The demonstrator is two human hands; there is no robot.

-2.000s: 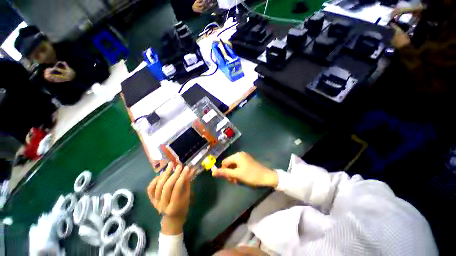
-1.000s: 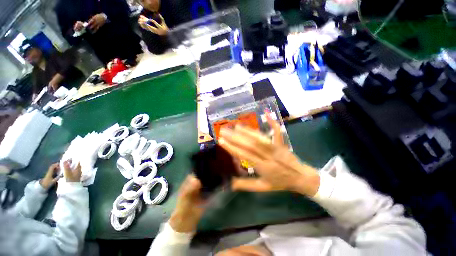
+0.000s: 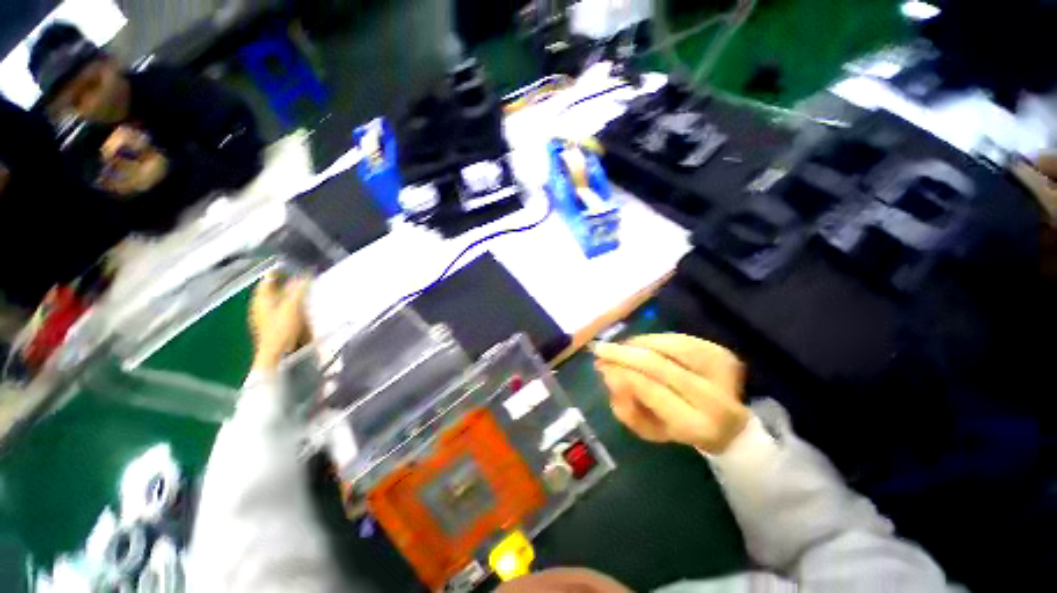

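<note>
The clear acrylic test fixture (image 3: 527, 400) stands on the bench in front of me. Its orange-red nest (image 3: 400, 521) holds no display unit and shows a grey square centre. The yellow connector (image 3: 511, 556) is at its near edge and the red rocker switch (image 3: 578, 459) at its right corner. My left hand (image 3: 278, 319) is beyond the fixture's left side, near a dark panel (image 3: 348, 214); blur hides whether it holds anything. My right hand (image 3: 672, 388) is raised right of the fixture, fingers closed together, with nothing visible in them.
Blue holders (image 3: 585, 197) and black units (image 3: 458, 151) stand beyond the fixture on white paper. Black pieces (image 3: 753, 238) lie on a dark surface at right. White coils (image 3: 145, 487) lie at lower left. A seated person (image 3: 151, 127) is at upper left.
The dark display unit, in my left hand one second ago, is no longer visible. My left hand has moved forward and left, my right hand away to the right of the nest. The view has shifted.
</note>
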